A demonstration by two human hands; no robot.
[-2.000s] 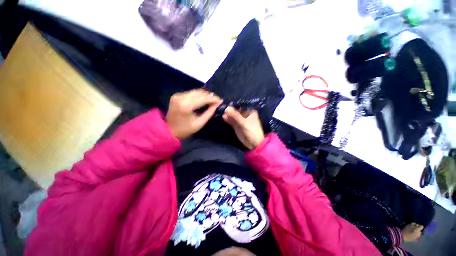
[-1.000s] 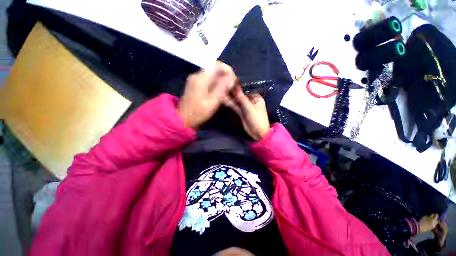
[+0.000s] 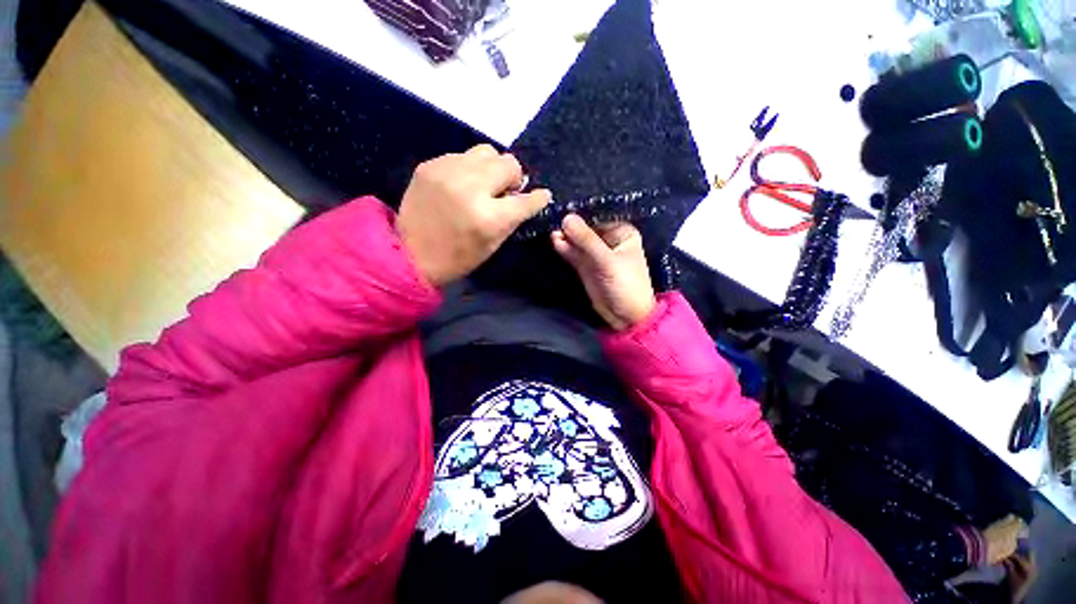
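Observation:
A black textured garment piece lies over the table edge, its pointed flap on the table. A glittering black beaded trim runs across it at the hands. My left hand is at the trim's left end with thumb and forefinger closed together. My right hand pinches the trim and cloth edge just right of it, fingertips close to the left ones. No needle or thread can be made out.
Right of the work on the white table are red-handled scissors, a loose beaded strip, black thread cones and a black bag. A striped pouch is at the top. Another person's hands show lower right. A yellowish board is left.
My left hand was blurred and raised over the right one a second ago; now it is lower and left, at the trim. The view has shifted, so the table things sit further right.

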